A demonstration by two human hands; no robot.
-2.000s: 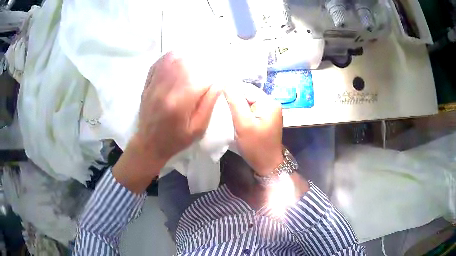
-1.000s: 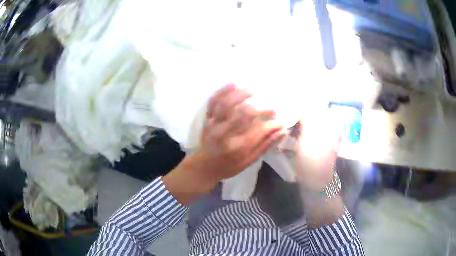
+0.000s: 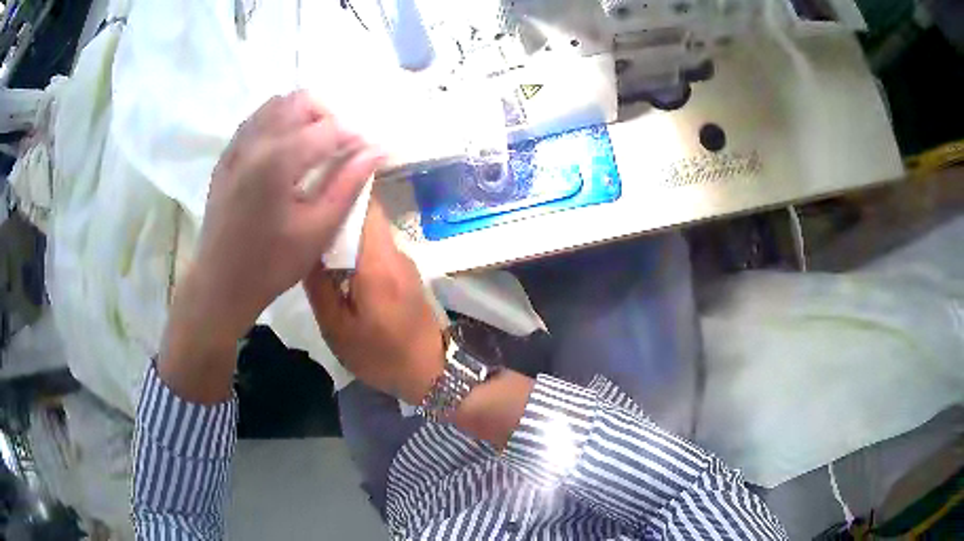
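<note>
White cloth lies over the left of the machine bed and hangs down the left side. My left hand is over the cloth, left of the blue plate, and pinches a small folded white end that sticks out below its fingers. My right hand, with a metal watch at the wrist, is just below and right of it. Its fingertips are hidden behind my left hand and the cloth, so its grip is unclear. The needle area is lost in glare.
The cream machine bed has a dark round hole and a front edge above my lap. The machine head with a yellow warning triangle stands behind the blue plate. More white cloth lies at the right below the bed, with a white cord hanging there.
The view has swung back after shifting. Both hands are now further left of the blue plate, which is fully uncovered. My right hand has come in below my left, and a folded white end now shows.
</note>
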